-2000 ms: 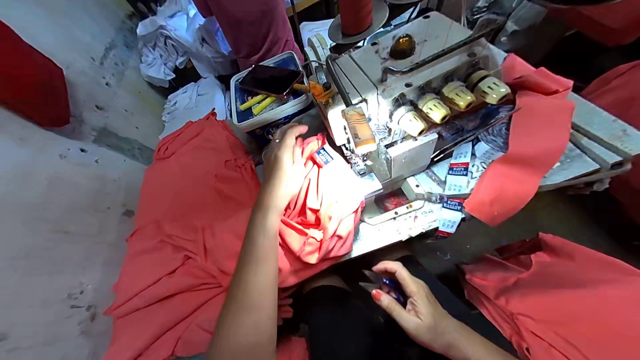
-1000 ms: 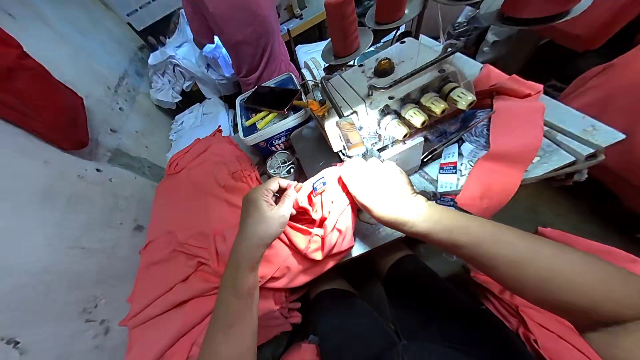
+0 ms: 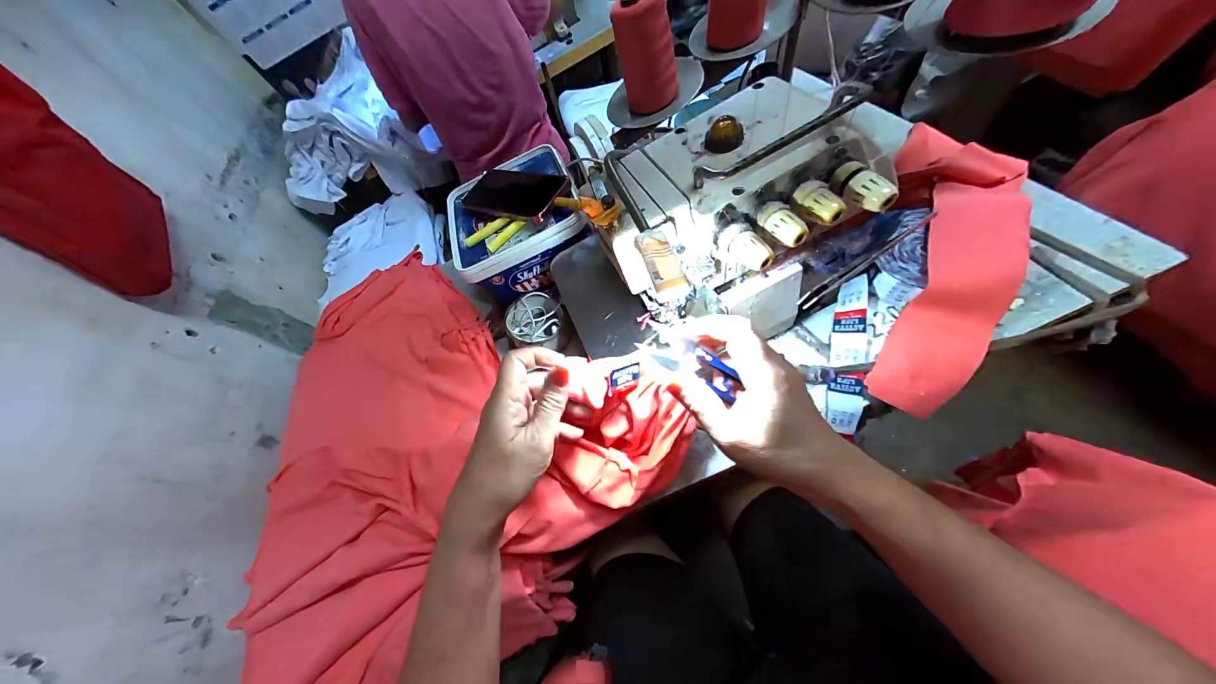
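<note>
My left hand (image 3: 521, 426) pinches the edge of a coral knit garment (image 3: 608, 465) beside its small dark neck label (image 3: 624, 378). In my right hand (image 3: 760, 404) are blue-handled thread snips (image 3: 717, 372), with the blades pointing left over the garment's edge near the label. Glare partly hides the blades and the fingertips. Just behind my hands stands an overlock sewing machine (image 3: 665, 204), its presser foot area brightly lit. More coral fabric (image 3: 380, 427) hangs down to the left of the garment.
A plastic tub (image 3: 518, 256) holding a phone (image 3: 514, 194) and yellow-handled tools stands left of the machine. Red thread cones (image 3: 646, 57) rise behind it. A coral strip (image 3: 978, 275) drapes over the table's right side near printed labels (image 3: 848, 323). Coral fabric (image 3: 1092, 532) lies at lower right.
My right hand, with the snips, has moved from low near my lap up to the garment's edge. My left hand has shifted from the garment's top near the machine to its left edge.
</note>
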